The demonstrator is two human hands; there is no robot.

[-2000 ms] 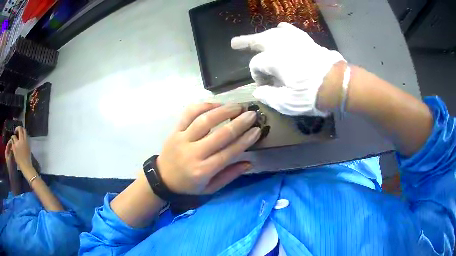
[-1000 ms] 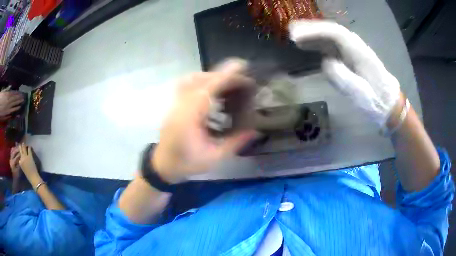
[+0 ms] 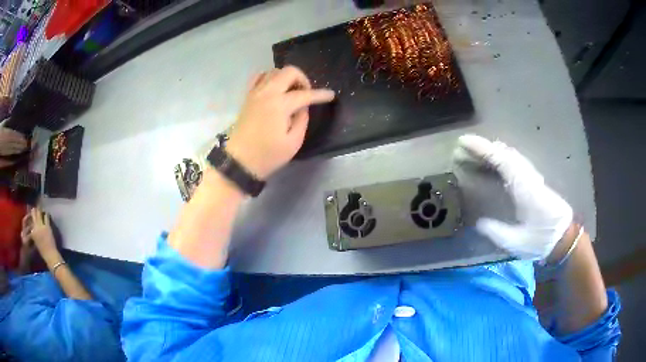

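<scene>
A metal fixture plate (image 3: 392, 213) with two round dark spoked openings lies flat near the bench's front edge. A black tray (image 3: 340, 56) behind it holds a heap of copper coils (image 3: 411, 48) at its right rear. My left hand (image 3: 280, 117), bare with a black wristband, is over the tray's left side, index finger extended; whether it holds a small coil cannot be told. My right hand (image 3: 520, 198), in a white glove, is just right of the fixture plate, fingers apart and empty.
Another metal plate (image 3: 188, 177) lies on the bench, partly behind my left forearm. At the far left are a smaller black tray (image 3: 64, 162) with copper bits, a dark ribbed stack (image 3: 53, 92) and a person's hands (image 3: 41, 237). Red material (image 3: 69, 15) is behind the bench.
My left hand has moved off the fixture plate to the tray's left side. My right hand has moved from the tray down beside the plate. The second metal plate now shows at left.
</scene>
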